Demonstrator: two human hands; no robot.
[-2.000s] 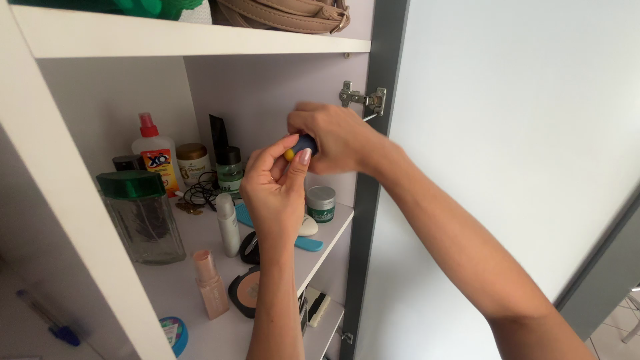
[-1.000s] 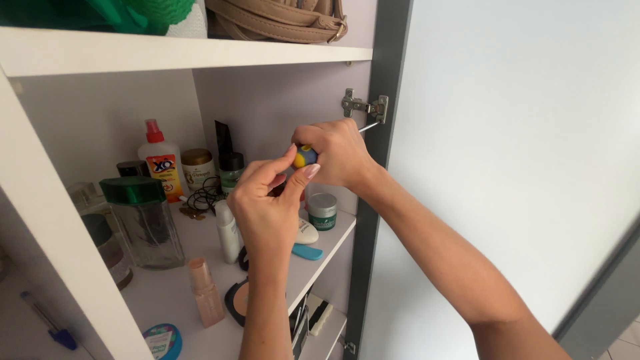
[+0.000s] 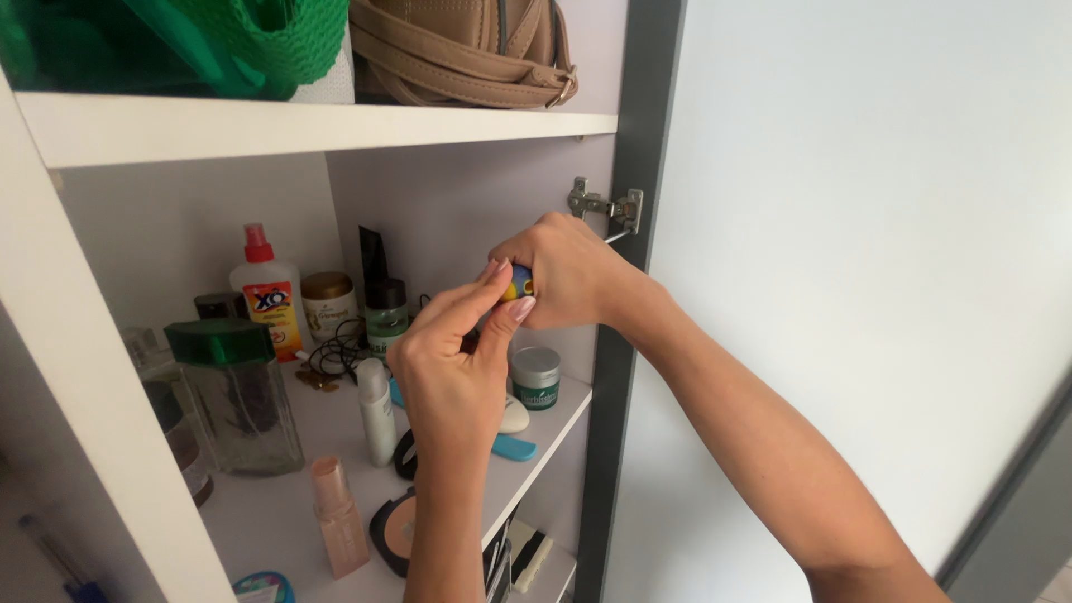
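A screwdriver's blue and yellow handle [image 3: 519,285] lies between my two hands, in front of the cabinet's middle compartment. My right hand [image 3: 569,272] is closed around the handle, and a thin metal shaft shows beyond it, slanting up to the metal cabinet hinge [image 3: 624,209] on the grey door frame. Whether the tip sits in a screw cannot be told. With thumb and fingertips, my left hand [image 3: 461,343] grips the butt end of the handle. The hinge joins the inner side wall to the frame of the open door [image 3: 837,209].
Below and behind my hands, the white shelf [image 3: 276,528] holds a green-capped glass bottle [image 3: 243,410], a red-topped spray bottle [image 3: 268,293], a green jar [image 3: 536,381], a pink bottle [image 3: 339,519] and a compact [image 3: 394,532]. A brown bag [image 3: 469,50] rests on the shelf above.
Both hands stay at the handle near the hinge, with small shifts in the fingers and wrist. More of the handle's yellow and blue end shows than two seconds ago.
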